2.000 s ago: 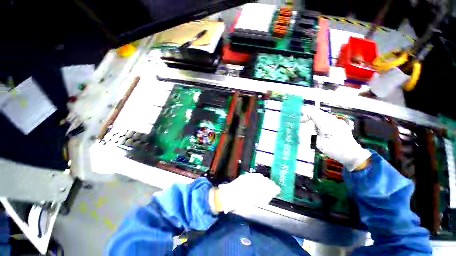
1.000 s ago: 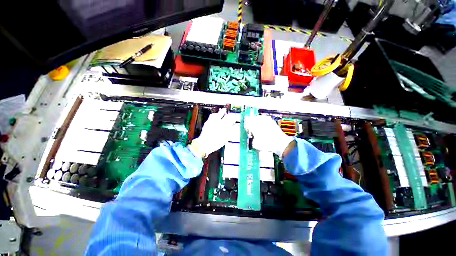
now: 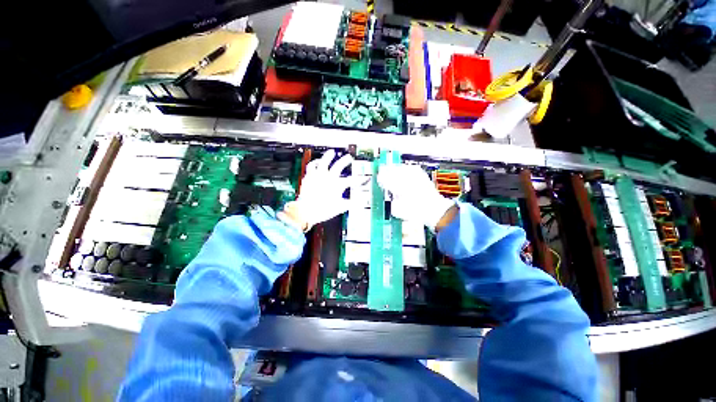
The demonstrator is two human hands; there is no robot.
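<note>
A long green strip [image 3: 386,259] with printed lettering lies across the white blocks [image 3: 358,228] of the middle circuit board [image 3: 337,286]. My left hand [image 3: 323,191], white-gloved, is at the board's far left corner, left of the strip, fingers bent and somewhat spread; whether it holds a small part cannot be seen. My right hand [image 3: 412,192], white-gloved, lies over the far part of the strip and the blocks, fingertips at the strip. Its palm side is hidden, so its grip is unclear.
A carrier with another board [image 3: 208,192] is at left; one with a strip [image 3: 645,243] is at right. Behind the rail [image 3: 471,148] are a black tray of small green pieces [image 3: 361,107], a spare board [image 3: 377,71], a red bin [image 3: 466,82], yellow loops [image 3: 510,84] and a black tote [image 3: 577,102].
From one second ago, my left hand's fingers have bent and spread more, and it sits slightly further left. My right hand stays near the strip's far end. The strip remains across the blocks.
</note>
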